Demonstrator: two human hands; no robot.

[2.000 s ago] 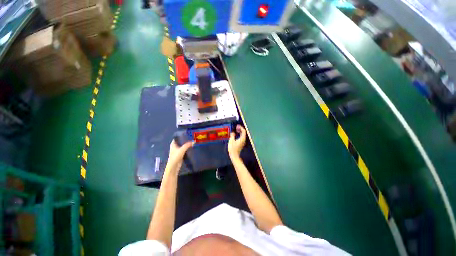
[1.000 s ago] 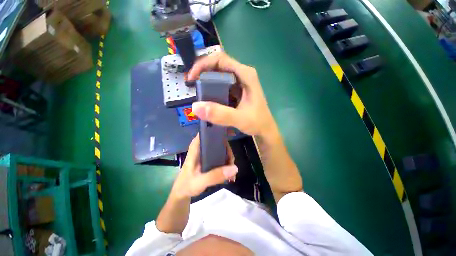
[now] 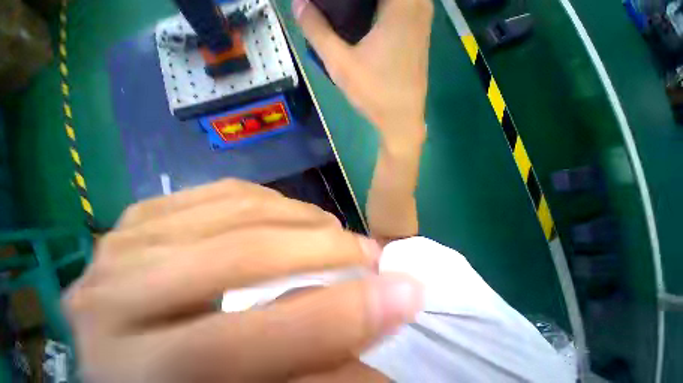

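Note:
My right hand [image 3: 389, 75] is at the top centre over the green surface. It holds a dark housing [image 3: 348, 15], which the top edge of the picture cuts off. My left hand [image 3: 225, 277] is large and blurred, close to the camera at the lower left. Its fingers are curled, with the thumb just below them; whether anything thin is between them cannot be told. The orange-brown and black fixture [image 3: 226, 61] stands on the perforated plate [image 3: 180, 86], with a dark upright piece [image 3: 206, 22] at it. Neither hand touches it.
The blue machine base [image 3: 217, 138] with its red label stands on the dark bench [image 3: 138, 149]. The green conveyor [image 3: 464, 172] is at the right, with hazard tape [image 3: 508, 123] and dark housings [image 3: 511, 30] beyond. A green rack [image 3: 45, 258] is at the lower left.
Both hands held the housing in front of the machine; now my right hand alone has it, farther right and up. My left hand has let go and come close to the camera. The view has shifted.

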